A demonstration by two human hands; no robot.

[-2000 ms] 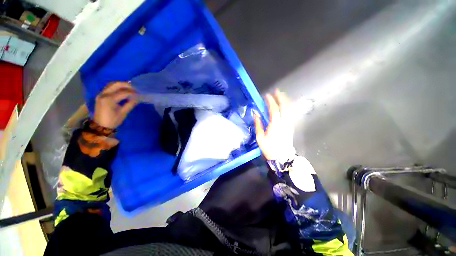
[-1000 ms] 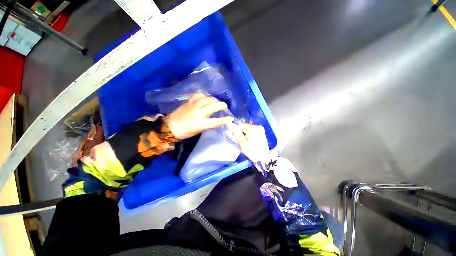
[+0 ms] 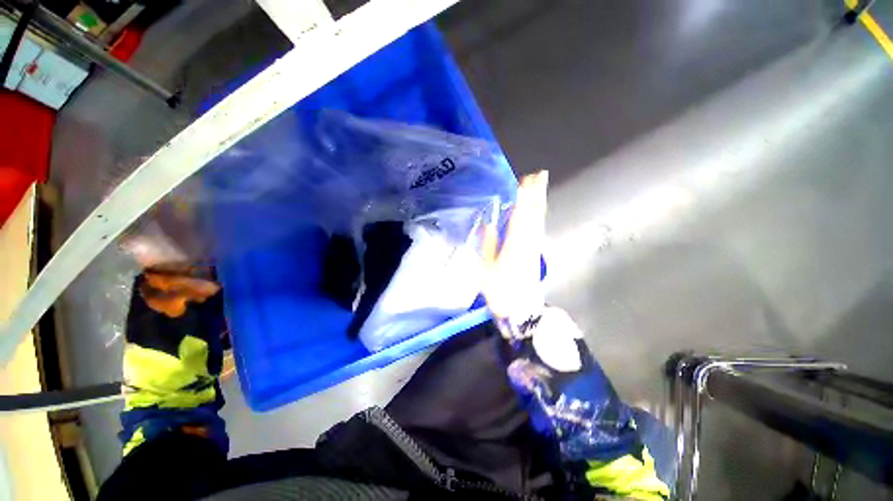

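Observation:
A clear plastic bag with black print (image 3: 421, 166) is stretched across the upper part of a deep blue bin (image 3: 284, 362). My left hand (image 3: 174, 230) is strongly blurred at the bin's left side, partly behind the pale curved bar. The bag's blurred left end runs to it. My right hand (image 3: 517, 250) is at the bin's right rim, with the bag's right end at its fingers. A white plastic-like item (image 3: 421, 289) and a dark soft item (image 3: 382, 259) lie in the bin below the bag. Fingertip details are unclear.
A pale curved bar (image 3: 186, 147) crosses over the bin's upper left. A metal-framed item with a dark top (image 3: 774, 401) stands at lower right. A pale board (image 3: 20, 264), red surface (image 3: 24, 147) and white box (image 3: 41, 73) are at left. Grey floor (image 3: 685, 196) lies to the right.
My hands came together over the bag, then my left hand moved away to the left. The bag is now spread wide and its print shows. My right hand stays near the right rim.

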